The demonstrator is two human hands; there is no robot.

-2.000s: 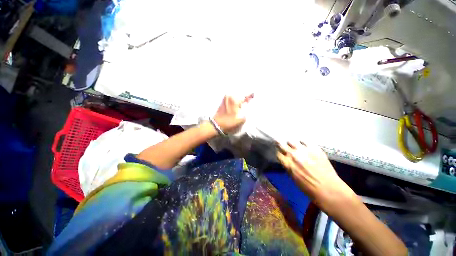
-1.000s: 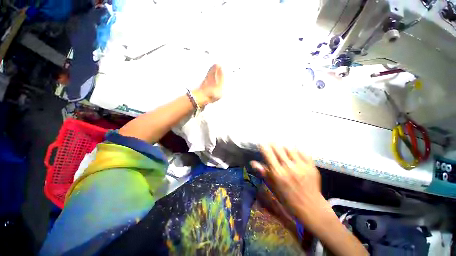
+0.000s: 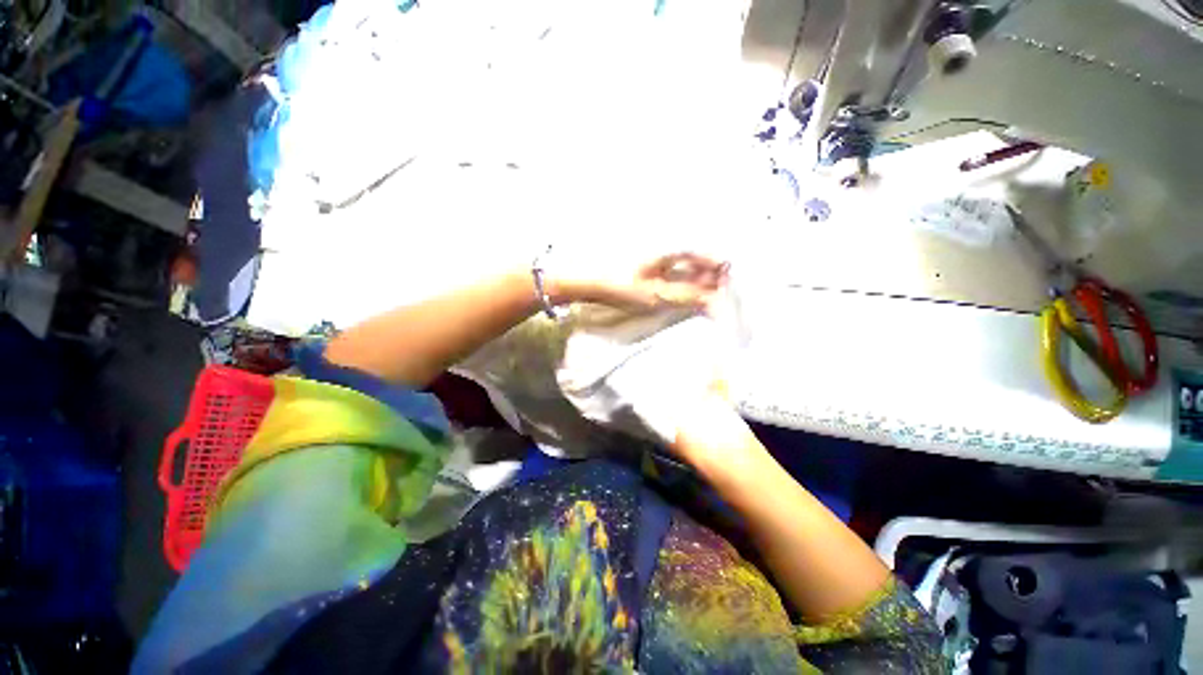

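Note:
A white cloth piece lies over the table's front edge and hangs towards my lap. Its upper part is lost in the glare. My left hand, with a bracelet at the wrist, has its fingers curled on the cloth near the table's front. My right hand is just below it at the cloth; glare and cloth hide its fingers, so its grip cannot be told. The off-white sewing machine head stands at upper right. Small dark metal parts show at its left end.
Scissors with yellow and red handles lie right on the machine bed. White panels with dark fold lines cover the table's left. A red basket is at lower left. A pale-rimmed bin with dark cloth is below the table at right.
My left hand has moved right from the panels to the cloth at the front edge. My right hand has moved up to the cloth, close to my left. The view has shifted slightly.

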